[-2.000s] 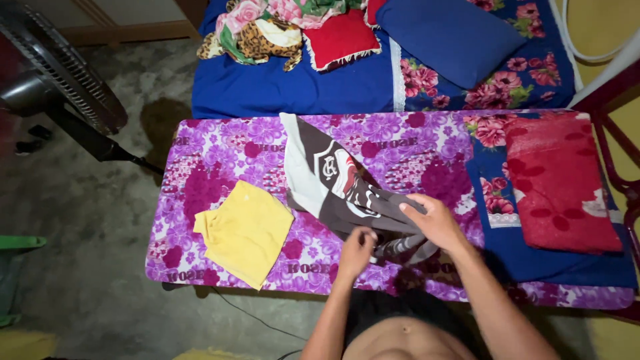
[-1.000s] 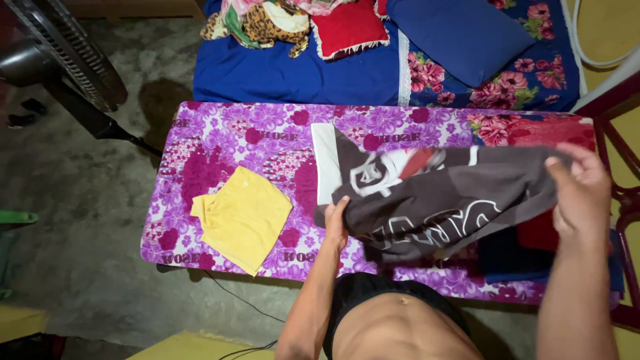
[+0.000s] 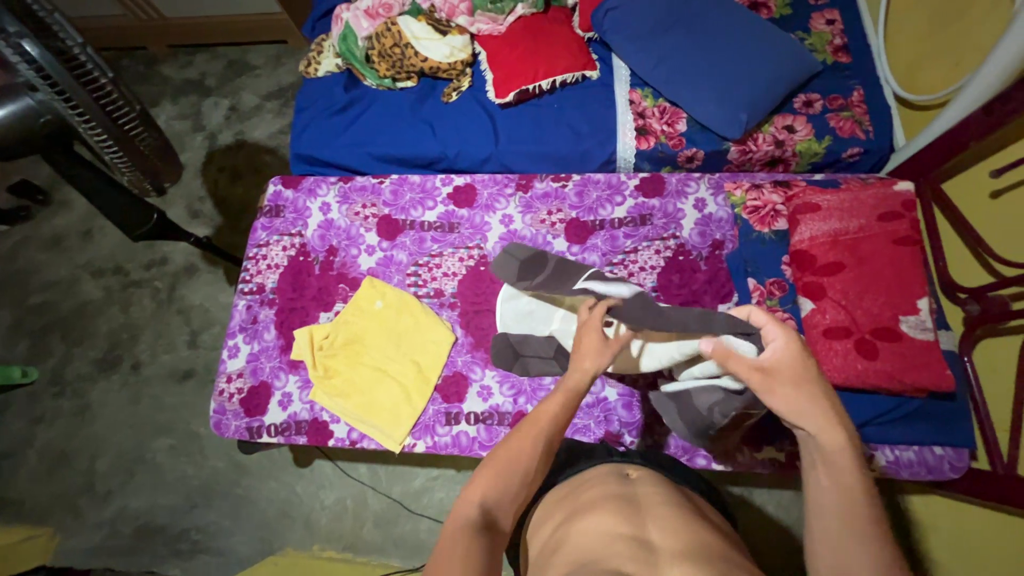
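A dark grey and white printed garment (image 3: 536, 268) lies partly folded over the purple floral mattress (image 3: 416, 200), its right end raised. My right hand (image 3: 768, 360) grips that end between thumb and fingers. My left hand (image 3: 596, 336) rests on the middle of the garment with its fingers spread; whether it pinches any cloth cannot be told. To the left, a folded yellow garment (image 3: 384, 360) lies flat on the mattress, apart from both hands.
A red folded blanket (image 3: 868, 296) lies on blue floral cloth at the right. Behind is a blue-sheeted bed (image 3: 448, 136) with a blue pillow (image 3: 704, 64), a red cushion (image 3: 536, 52) and a leopard-print cloth (image 3: 416, 52). A fan (image 3: 88, 104) stands left; a metal chair frame (image 3: 968, 320) is at right.
The garment was stretched out wide between both hands with its dark lettering showing; now it lies folded inward, white parts showing. My right hand has moved left, toward my left hand.
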